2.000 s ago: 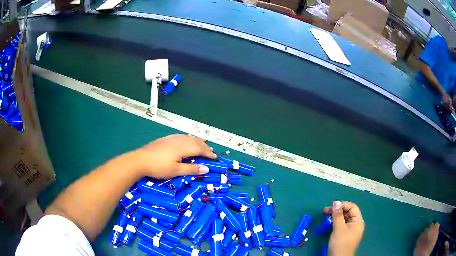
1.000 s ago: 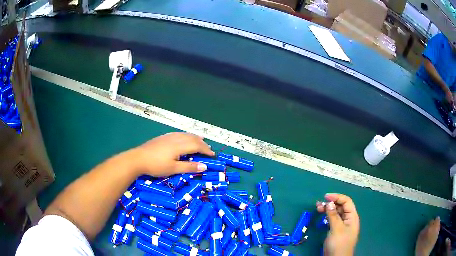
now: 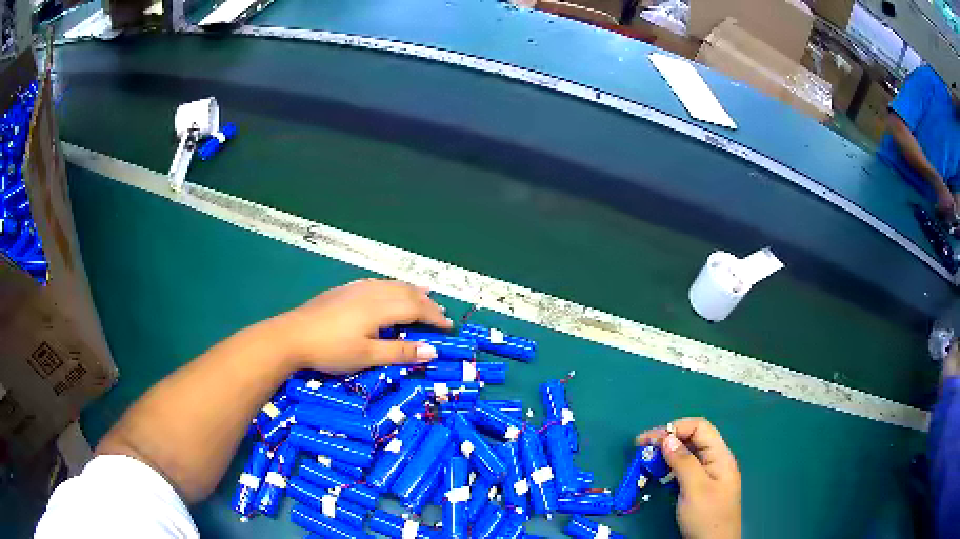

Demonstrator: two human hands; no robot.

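Note:
Many blue batteries (image 3: pixel 426 463) with white labels and thin red leads lie heaped on the green worktop. My left hand (image 3: pixel 368 328) rests at the heap's top edge, thumb and fingers around one blue battery (image 3: pixel 447 345); the palm hides part of it. My right hand (image 3: pixel 697 463), right of the heap, pinches a thin lead with a small white plug tip (image 3: pixel 671 428) between thumb and index finger. A blue battery (image 3: pixel 654 461) shows just below these fingertips, partly hidden. Another battery (image 3: pixel 632 479) lies beside it.
A white fan body (image 3: pixel 718 287) lies on the conveyor beyond the cream edge strip (image 3: pixel 526 305). Another fan body (image 3: pixel 196 116) with a battery is far left. A battery carton (image 3: pixel 63 305) stands at left. A person in blue (image 3: pixel 921 132) is far right; another person's sleeve (image 3: pixel 944 463) enters at right.
Both fan bodies have moved left along the conveyor. My right hand has shifted slightly left, towards the heap. My left hand has hardly moved. The neighbouring person's hand has left the lower right.

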